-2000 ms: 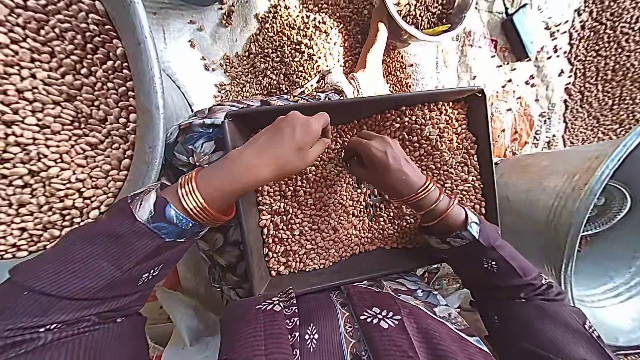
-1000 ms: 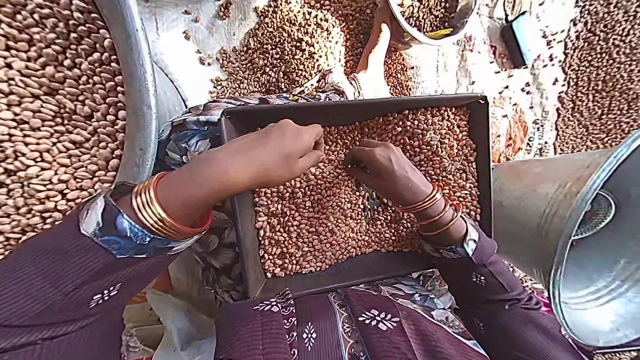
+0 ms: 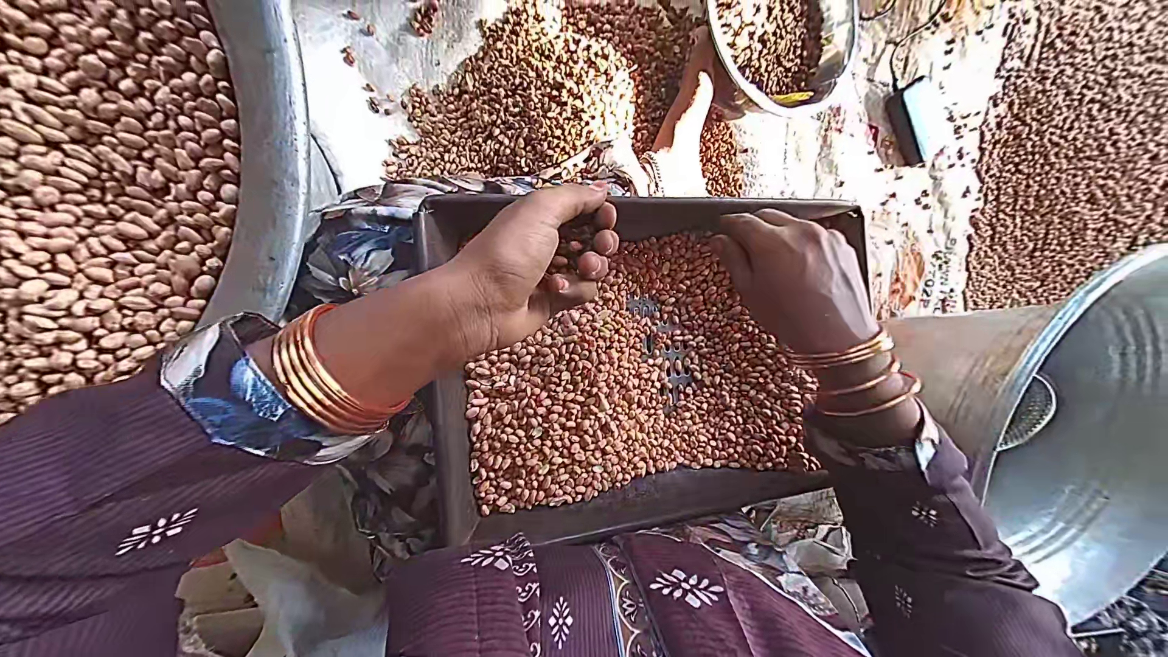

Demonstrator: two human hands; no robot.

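Note:
A dark rectangular tray (image 3: 584,525) rests on my lap, holding a layer of reddish-brown shelled peanuts (image 3: 566,429). Patches of its perforated bottom show near the middle. My left hand (image 3: 538,260) is turned palm inward over the tray's upper left, its fingers curled around several dark nuts. At the upper right of the tray, my right hand (image 3: 798,274) is bent down over the peanuts near the far rim; its fingertips are partly hidden, so I cannot tell whether it holds anything.
A large metal basin (image 3: 265,164) of peanuts stands at the left. Beyond the tray are a nut pile (image 3: 520,100), my bare foot (image 3: 689,119) and a metal bowl (image 3: 785,108). A metal bucket (image 3: 1086,438) lies tipped at the right, below more spread nuts (image 3: 1068,164). A dark rectangular object (image 3: 905,123) lies on the sheet.
My left hand has turned from palm down to show its curled fingers and the nuts inside. My right hand has moved away from it, toward the tray's far right corner.

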